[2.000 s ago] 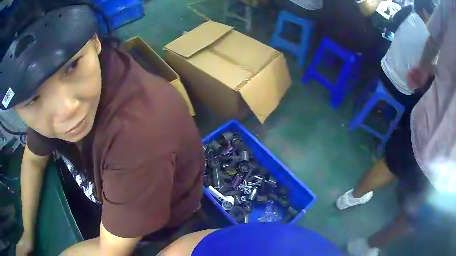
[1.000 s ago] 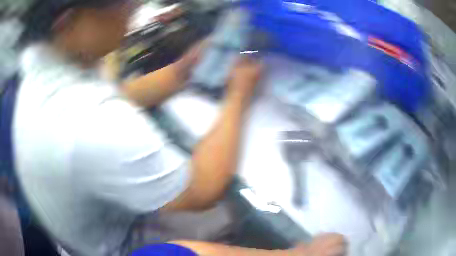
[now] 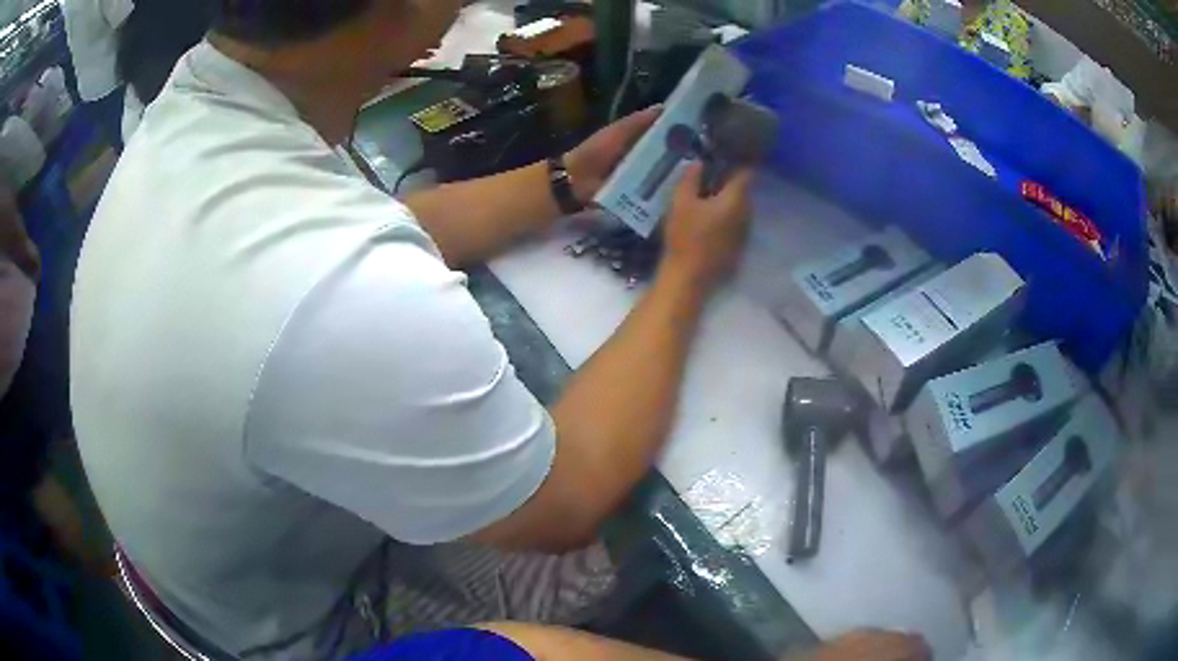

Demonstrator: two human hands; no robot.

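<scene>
My left hand (image 3: 868,644) rests low at the white table surface, cut off by the bottom edge; whether it holds anything is hidden. My right hand is out of the picture. A dark grey handheld fan (image 3: 810,467) lies on the white sheet (image 3: 723,375), ahead of my left hand. Beyond it, several printed retail boxes lean in a row, among them one with a fan picture (image 3: 992,403) and one with its white end up (image 3: 937,310).
A neighbour in white (image 3: 297,310) sits at the left, holding a retail box (image 3: 665,149) and a dark fan (image 3: 739,133). A large blue bin (image 3: 904,155) stands behind the boxes, with small white and red pieces. Small metal parts (image 3: 620,252) lie near the neighbour's hands.
The view has swung from a person in brown, floor cartons and a blue crate to the table and the neighbour in white. The blur has lessened; my left hand sits lower in the picture.
</scene>
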